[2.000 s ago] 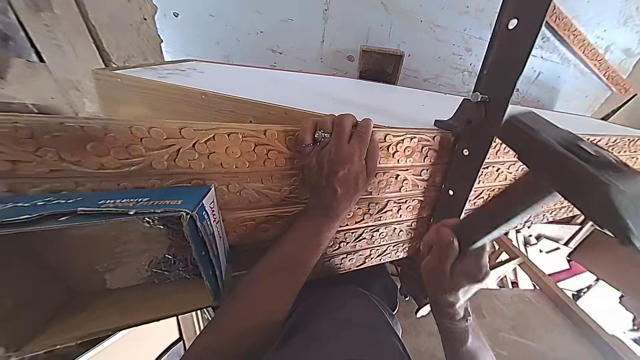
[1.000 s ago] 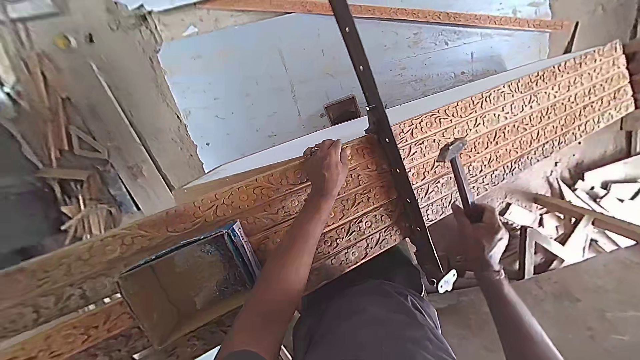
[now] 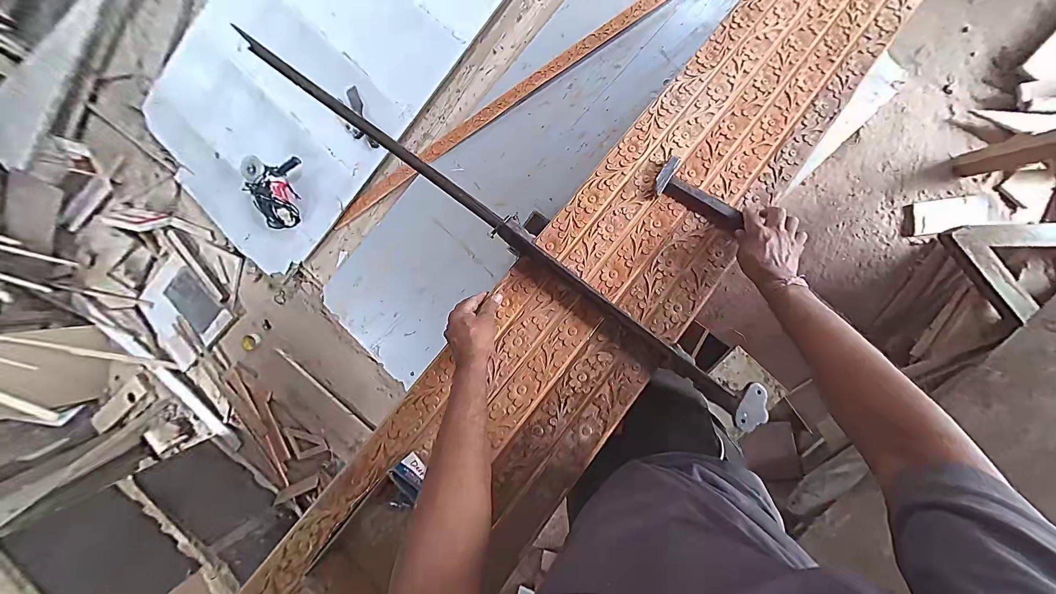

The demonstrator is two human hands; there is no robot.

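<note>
Several carved wooden boards with floral relief (image 3: 577,206) lie side by side, running diagonally through the head view. A long dark metal bar clamp (image 3: 594,299) crosses them, with a pale metal handle at its near end. My left hand (image 3: 472,328) rests at the boards' far edge, left of the clamp, fingers bent over that edge. In my right hand (image 3: 769,243) is a hammer (image 3: 701,202), gripped by its handle; the head is over the carved faces, right of the clamp. Whether it touches the wood I cannot tell. My left forearm partly hides a small box (image 3: 408,478).
An angle grinder (image 3: 276,194) lies on a pale sheet beyond the boards. Another carved strip (image 3: 536,73) lies diagonally behind. Wood offcuts (image 3: 272,421) are scattered on the floor at left; more scrap and a wooden frame (image 3: 990,272) are at right.
The view has swung and tilted strongly. The hammer, raised near the camera two seconds ago, is now lower, over the carved boards. My left hand stays at the boards' far edge.
</note>
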